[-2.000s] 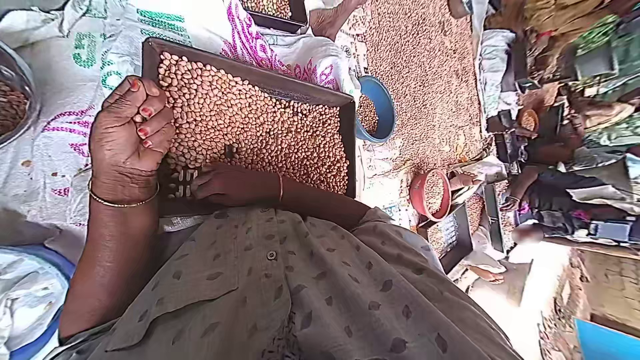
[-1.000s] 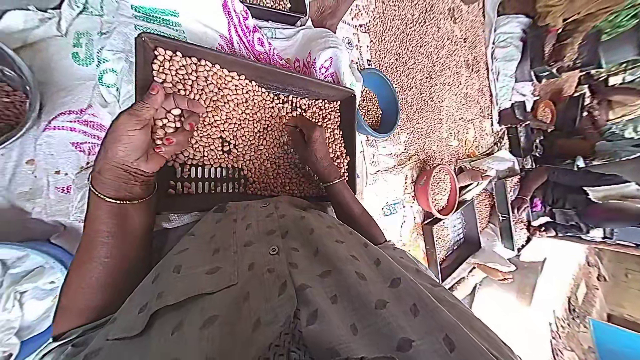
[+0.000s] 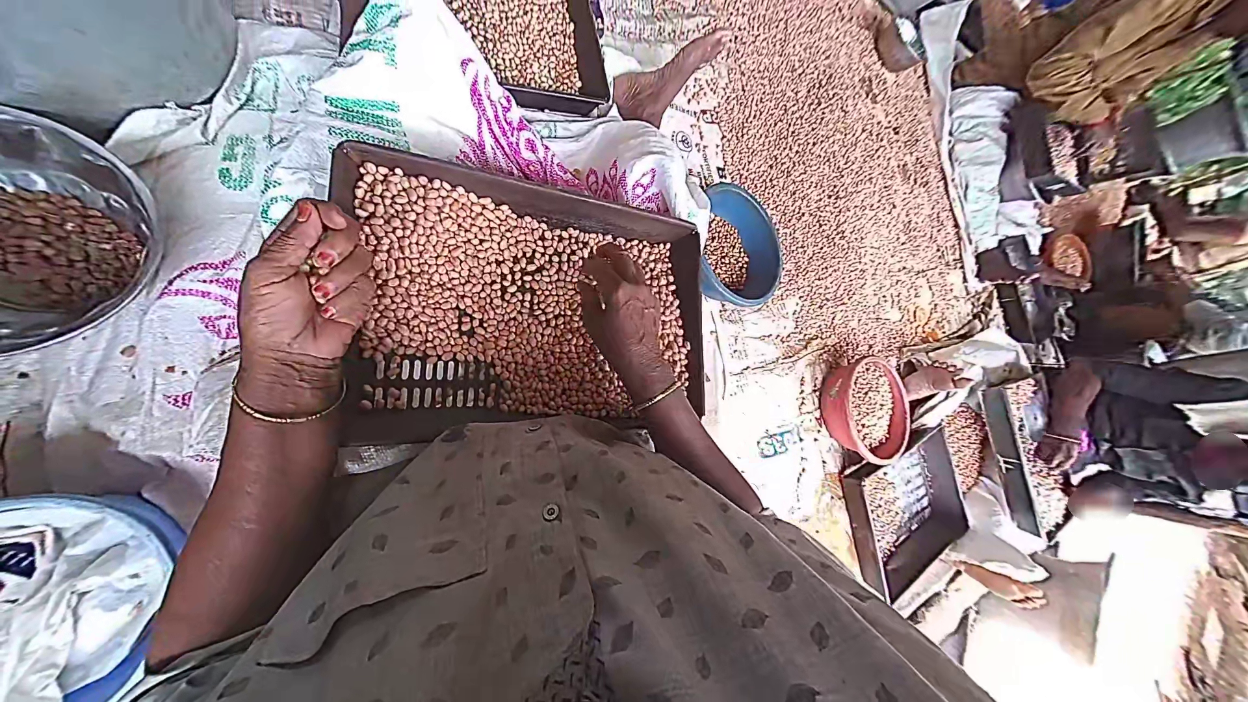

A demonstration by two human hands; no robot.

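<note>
A dark slotted sieve tray point(image 3: 687, 292) lies in front of my body, spread with shelled peanuts point(image 3: 468, 263); its slots show bare near the lower left. My left hand point(image 3: 307, 283) is at the tray's left edge, fingers curled in toward the palm; something small and pale shows between the fingertips, too small to name surely. My right hand point(image 3: 624, 312) reaches over the right part of the tray, fingers bent down at the peanuts. Whether it pinches any is hidden. Both wrists wear a thin bangle.
A blue bowl point(image 3: 765, 239) with nuts stands right of the tray. A metal bowl point(image 3: 146, 224) of darker nuts is at left. Printed white sacks point(image 3: 195, 195) lie beneath. A broad layer of peanuts point(image 3: 829, 127), a red bowl point(image 3: 838, 409), another tray point(image 3: 936, 526) and other people are at right.
My right hand has moved from the tray's lower left to its right part. My left hand's fingers, looser one second ago, are curled in again.
</note>
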